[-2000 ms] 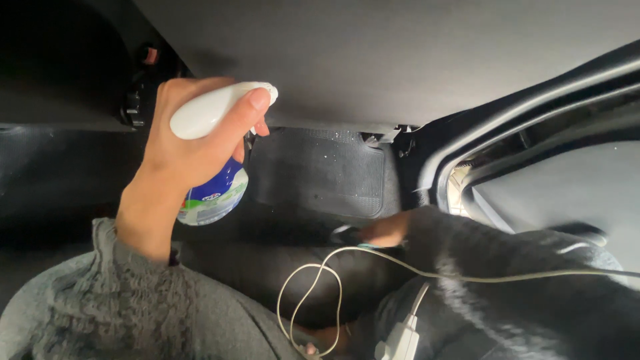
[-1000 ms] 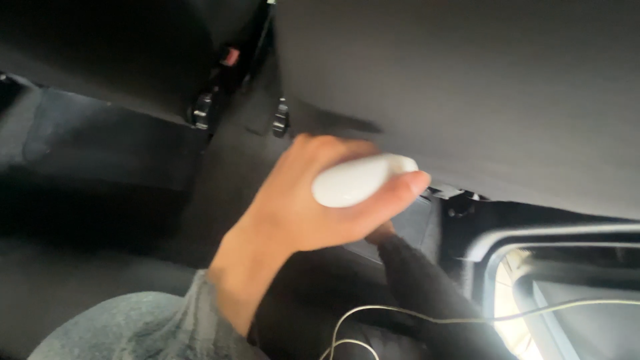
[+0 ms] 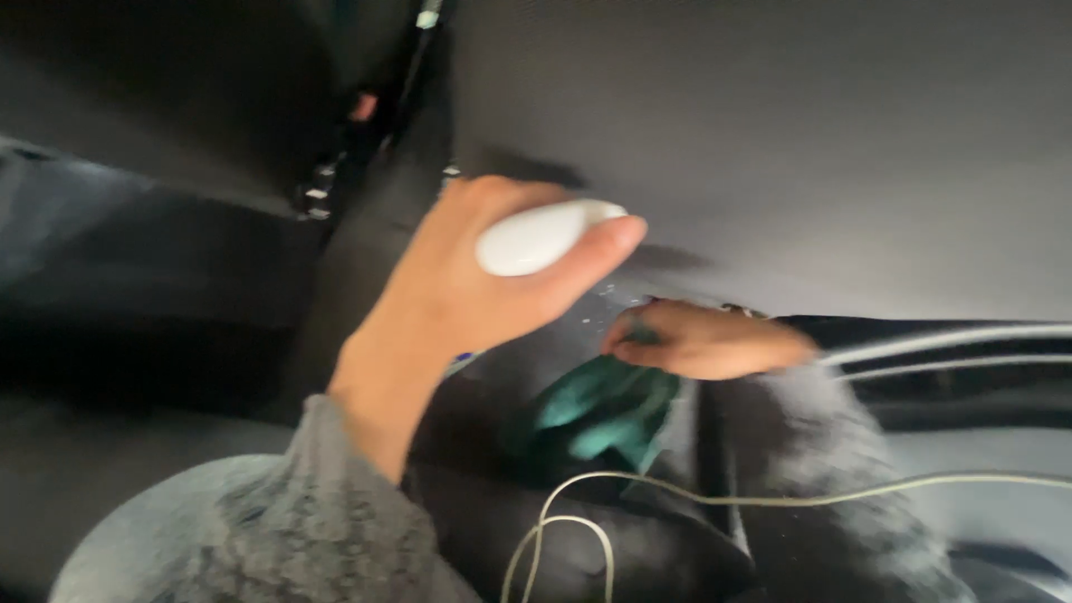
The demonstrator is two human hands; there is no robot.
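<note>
My left hand (image 3: 469,276) is wrapped around a spray bottle, whose white trigger head (image 3: 536,239) shows above my fist with my thumb along its side. Most of the bottle's body is hidden behind the hand. To the right and lower, my right hand (image 3: 695,339) grips a dark green cloth (image 3: 611,410) that hangs from its fingers. White flecks show on the dark surface between the two hands. The picture is blurred.
A grey car seat back (image 3: 779,142) fills the upper right, with another dark seat (image 3: 159,100) at upper left. A thin white cable (image 3: 754,501) loops across my lap. Door trim (image 3: 963,339) lies at right.
The green cloth has come into clear view in my right hand, which was low near my lap two seconds ago. My left hand still holds the spray bottle. The view has shifted.
</note>
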